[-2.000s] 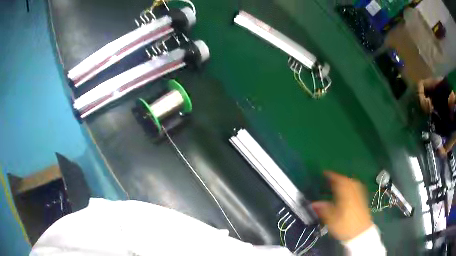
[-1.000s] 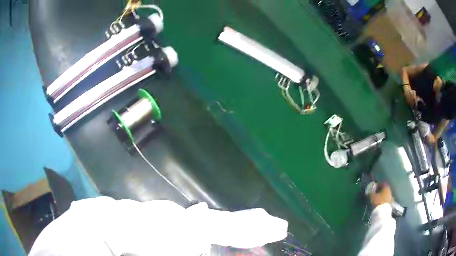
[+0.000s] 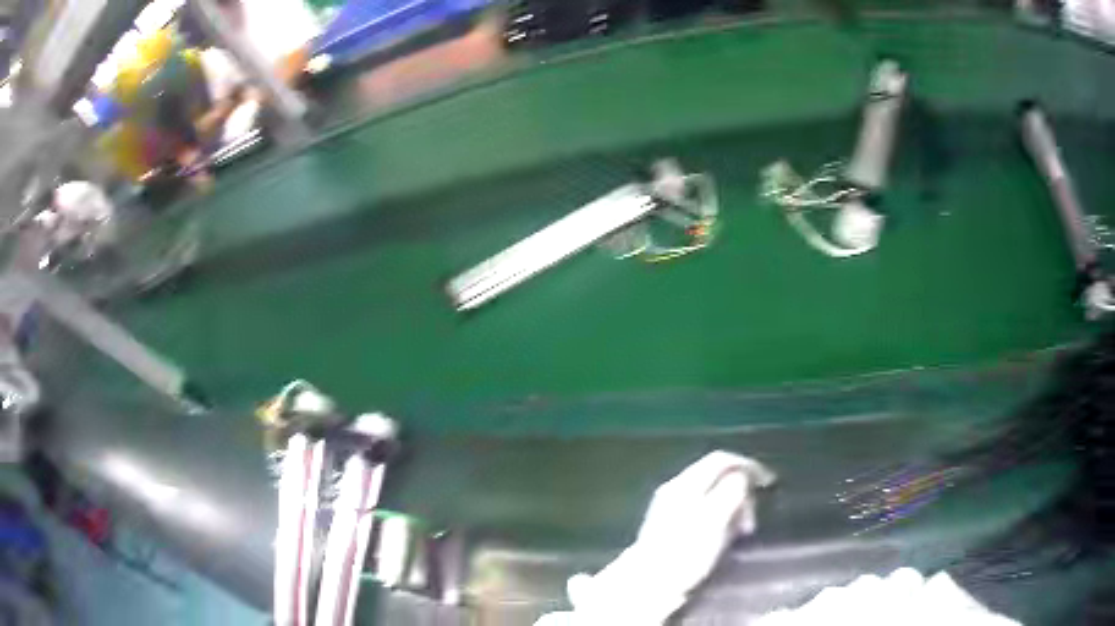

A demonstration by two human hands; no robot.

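My left hand (image 3: 703, 514), in a white glove, is over the dark bench (image 3: 550, 459) at the lower middle. It is blurred, and I cannot tell whether it holds anything. A white sleeve (image 3: 893, 605) is at the bottom right; my right hand is not in view. Two long tube units (image 3: 294, 526) with reddish stripes lie side by side at the lower left. The green-rimmed solder spool (image 3: 394, 550) is just right of them, blurred. Coloured wire ends (image 3: 899, 493) lie right of my left hand, beside a black cord bundle (image 3: 1092, 422).
The green conveyor (image 3: 587, 355) crosses the view beyond the bench. It carries a white tube unit (image 3: 550, 248) with loose wires, another with a round white end (image 3: 874, 147), and a third (image 3: 1061, 184) at the right. Another unit (image 3: 122, 342) lies at the left. A blurred person (image 3: 159, 110) is at the upper left.
The view has swung round, so the paired units and spool now show at the lower left. My bare right hand, earlier reaching over the conveyor, has left the picture. My gloved left hand now shows.
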